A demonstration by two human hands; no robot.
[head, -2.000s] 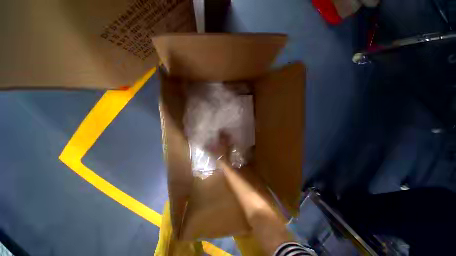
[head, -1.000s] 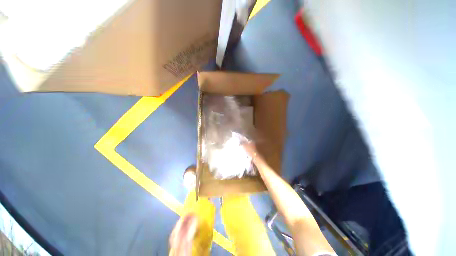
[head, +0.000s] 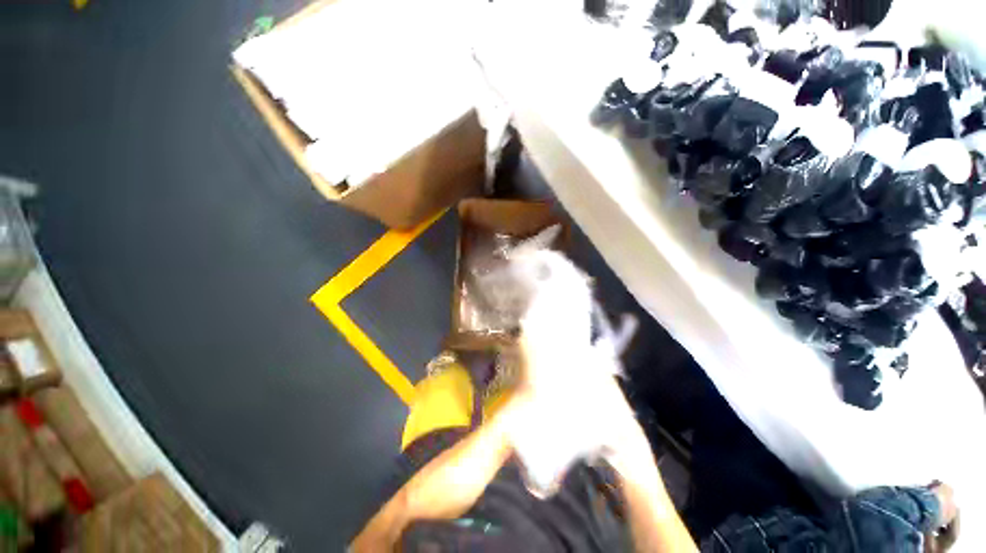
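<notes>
A bundle of whitish, translucent plastic bags [head: 562, 373] is in front of me, blurred and bright, above the near end of an open brown carton. My left hand [head: 510, 408] holds its left side. My right hand [head: 627, 437] holds its lower right side. The plastic and blur hide most of my fingers. The carton [head: 510, 216] stands on the floor with more clear plastic [head: 484, 292] inside.
A white-topped table [head: 670, 297] runs along the right, with piled black-and-white bundles [head: 795, 184]. A large carton [head: 416, 173] stands at upper left. Another person's denim-clad limb [head: 881, 518] and hand [head: 945, 512] show at lower right. Brown boxes [head: 87, 443] are at far left.
The plastic has come up out of the carton, and both my hands are now on it; before, only my right hand reached in. The view has shifted to show the table and bundles.
</notes>
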